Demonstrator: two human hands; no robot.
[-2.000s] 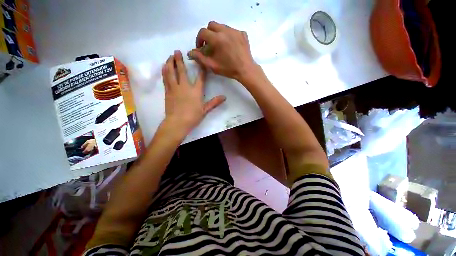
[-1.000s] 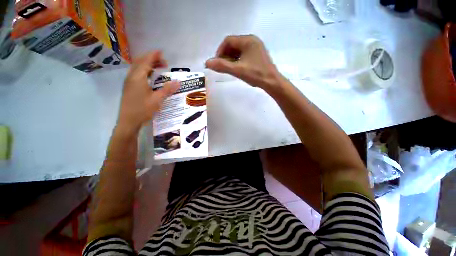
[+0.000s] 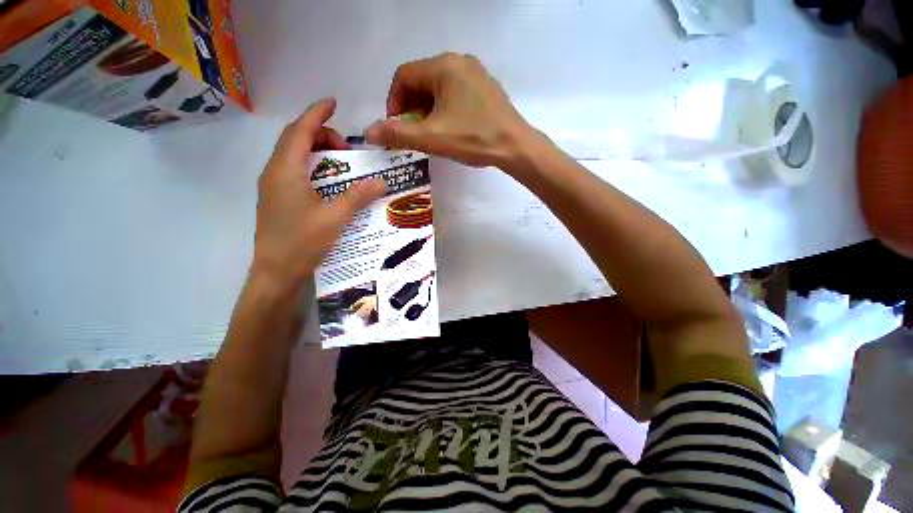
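A white-fronted retail box (image 3: 385,271) with cable and plug pictures lies in front of me at the table's front edge. My left hand (image 3: 315,195) grips its left side, with the thumb on the printed panel. My right hand (image 3: 440,110) is at the box's top edge beside the dark hang tab (image 3: 355,140), with thumb and fingertips pinched together. Whether a piece of tape is between them is too small to tell. The clear tape roll (image 3: 793,140) stands at the right, with a shiny strip leading left from it.
Orange-sided retail boxes (image 3: 130,60) stand at the back left. A clear plastic wrapper (image 3: 713,14) lies at the back right. An orange-red basin (image 3: 889,165) is at the right edge. The white table (image 3: 130,250) ends in front of my striped shirt. A red stool (image 3: 140,441) is below left.
The single box, first at the left, is now in front of me in my left hand. My right hand has come down to its top edge. The view has shifted too.
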